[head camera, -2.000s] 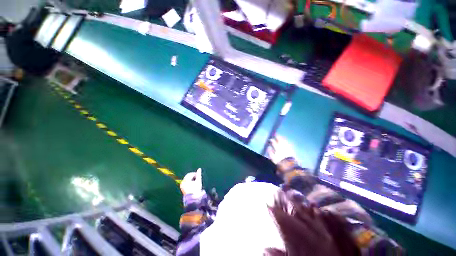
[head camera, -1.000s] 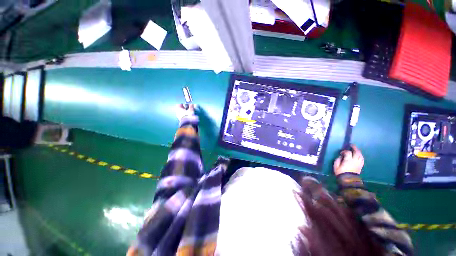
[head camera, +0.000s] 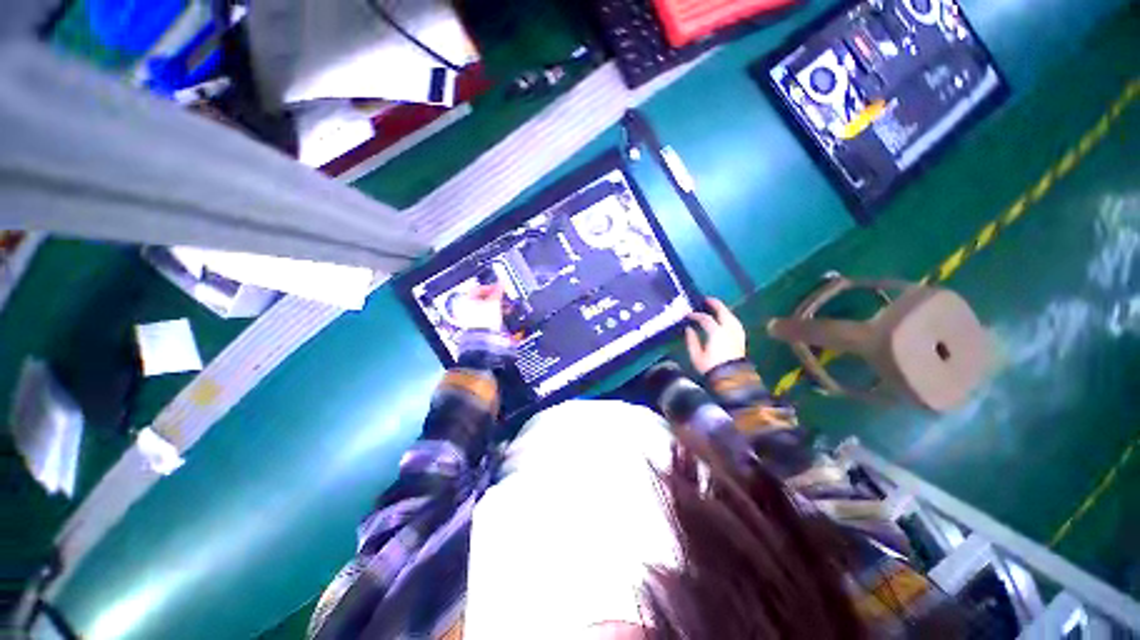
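An open laptop base (head camera: 581, 281) with two round fans and a dark board lies on the blue-green bench in front of me. My left hand (head camera: 480, 315) is over its left part, near the left fan; it is blurred, and I cannot tell what its fingers hold. My right hand (head camera: 718, 335) is at the base's right front corner, fingertips at the edge; whether it grips the edge is unclear. A long black strip (head camera: 715, 235) with a white label lies on the bench just right of the base.
Another open laptop base (head camera: 879, 96) lies further right. A pale post (head camera: 213, 188) stands at the left. A red ribbed tray (head camera: 713, 15) and papers (head camera: 363, 56) are behind the rail. A beige stool (head camera: 938, 349) and rack frame (head camera: 975, 538) are at the right.
The view has turned. My left hand has moved from beside a small silver piece on the bench to over the laptop base. My right hand has moved from the black strip to the base's corner.
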